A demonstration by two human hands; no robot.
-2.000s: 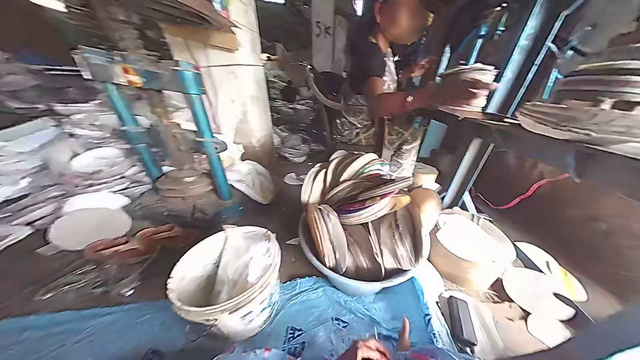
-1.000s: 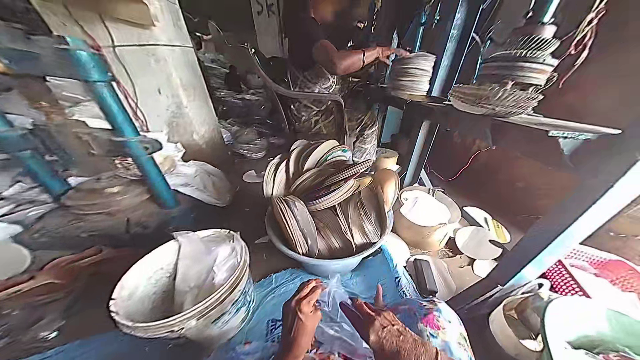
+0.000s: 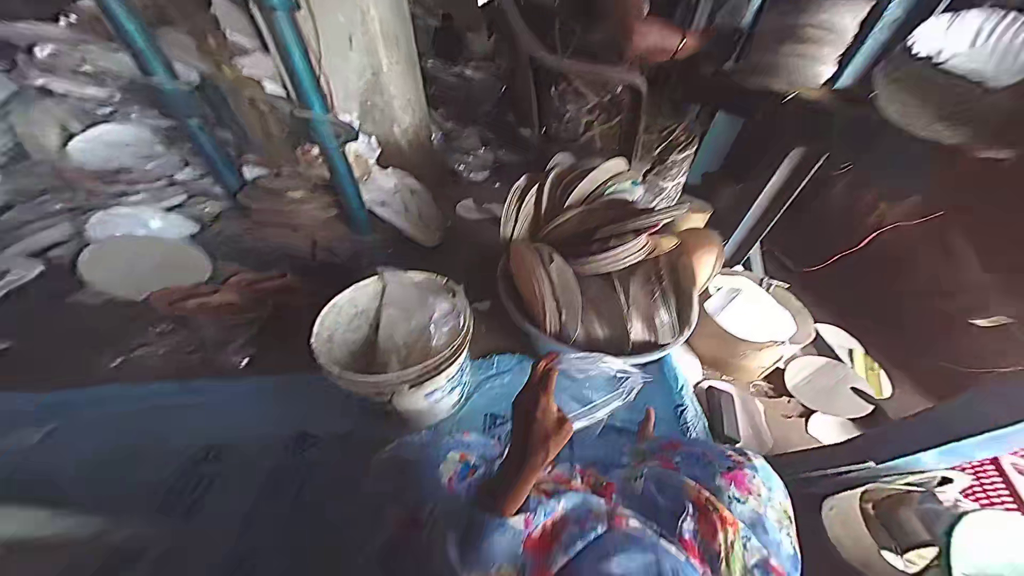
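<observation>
My left hand [image 3: 542,416] is raised over the blue plastic sheet [image 3: 496,376], its fingers closed at the edge of a clear plastic bag [image 3: 602,386]. Of my right hand [image 3: 646,424] only a finger or thumb shows above the floral cloth [image 3: 624,512] on my lap; the rest is hidden, so its hold cannot be told. Just beyond the bag stands a basin [image 3: 584,352] filled with stacks of round, flat brownish discs [image 3: 600,248], some upright, some leaning. A whitish plastic bucket [image 3: 392,336] with a pale sheet inside stands left of the basin.
A person's hand and forearm [image 3: 660,38] show at the top, beside a chair [image 3: 588,68]. Blue metal posts [image 3: 320,120] rise at left near a pillar [image 3: 384,72] and scattered pale discs [image 3: 144,264]. At right are a round tub [image 3: 744,352], cut discs [image 3: 828,386] and another container [image 3: 848,520].
The view has shifted. My right hand, plainly visible with the bag one second ago, is now mostly hidden low by the floral cloth. The clear bag now spreads to the right of my left hand.
</observation>
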